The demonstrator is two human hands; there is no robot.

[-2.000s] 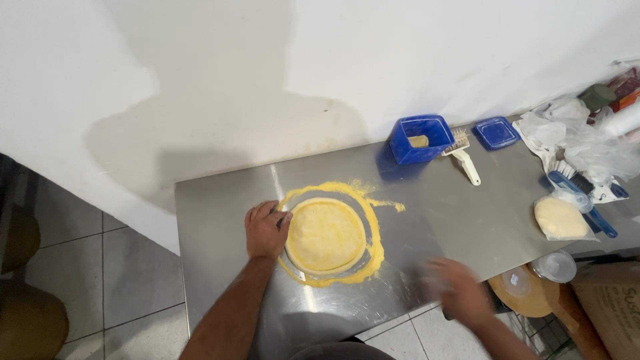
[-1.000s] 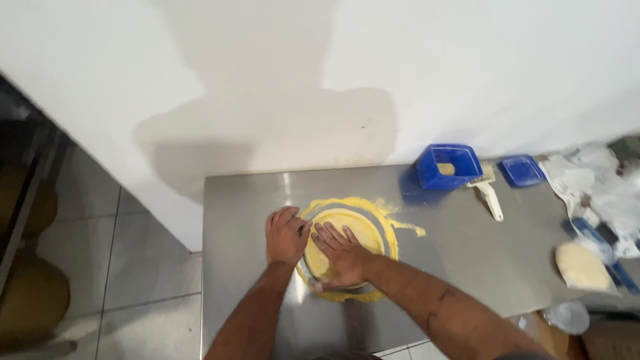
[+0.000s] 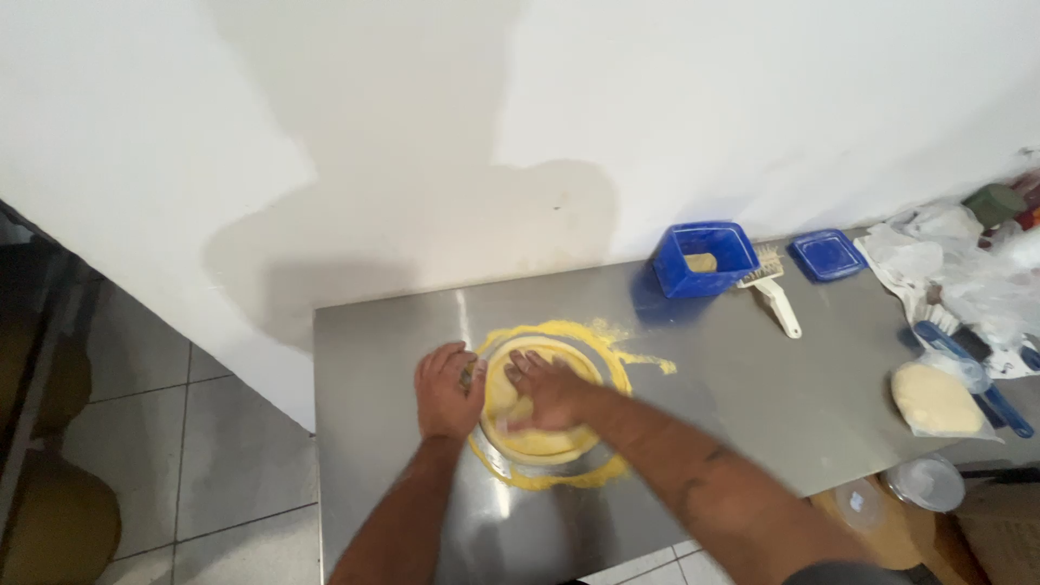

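Observation:
A round flat piece of dough [image 3: 561, 449] with a raised rim lies on the stainless steel table [image 3: 699, 439], with a ring of yellow flour or meal [image 3: 615, 471] around it. My right hand [image 3: 548, 390] rests palm down on the dough's middle, fingers apart and slightly blurred. At the dough's left edge, my left hand [image 3: 449, 390] stands with curved fingers, its thumb by the rim. Whether the left fingers press on the rim, I cannot tell.
Along the wall stand a blue plastic tub [image 3: 705, 260], a white spiked dough docker [image 3: 778, 305] and a blue lid [image 3: 827, 254]. Farther right are bagged dough [image 3: 936, 398], a blue-handled brush [image 3: 967, 366] and plastic bags [image 3: 967, 268]. A clear round container [image 3: 926, 483] sits below the table edge.
My right hand was off to the right of the dough two seconds ago and came onto it by one second ago. My left hand has stayed at the dough's left edge.

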